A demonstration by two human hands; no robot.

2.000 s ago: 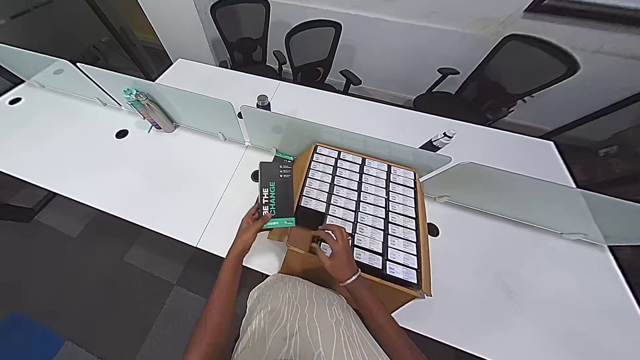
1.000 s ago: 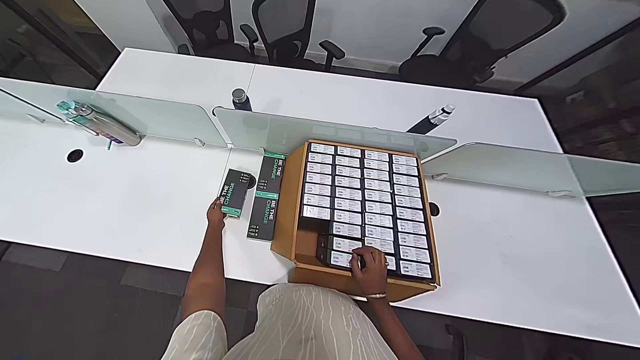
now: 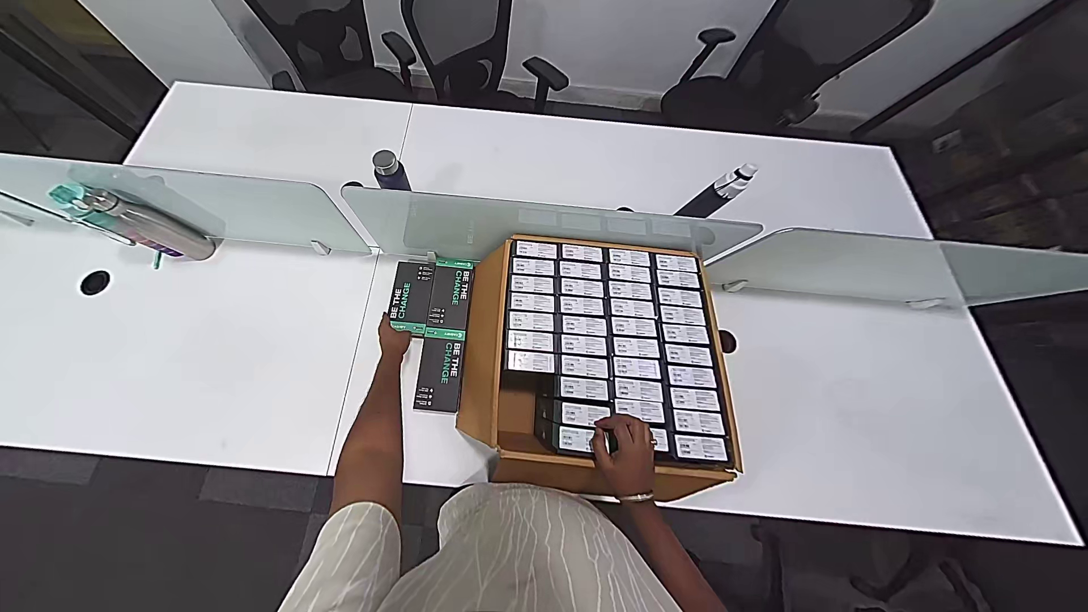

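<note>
My left hand (image 3: 394,340) grips the near end of a black and green box (image 3: 413,293), which lies beside another such box (image 3: 450,297) on the white desk. A third black and green box (image 3: 439,374) lies nearer to me. To their right stands an open cardboard carton (image 3: 484,365) with rows of small black boxes (image 3: 583,325) bearing white labels. A gap shows in the carton's near left corner. My right hand (image 3: 625,446) rests with bent fingers on the small boxes in the nearest row; whether it grips one is hidden.
Frosted glass dividers (image 3: 476,223) run along the desk (image 3: 212,365) behind the carton. A steel bottle (image 3: 153,225) leans at the left divider. Two dark bottles (image 3: 391,170) (image 3: 718,191) are beyond the dividers. Office chairs (image 3: 463,51) stand behind the far desk.
My left hand has set its box down against the upper of the two boxes left of the carton. My right hand has stayed at the carton's near rows. The view has shifted.
</note>
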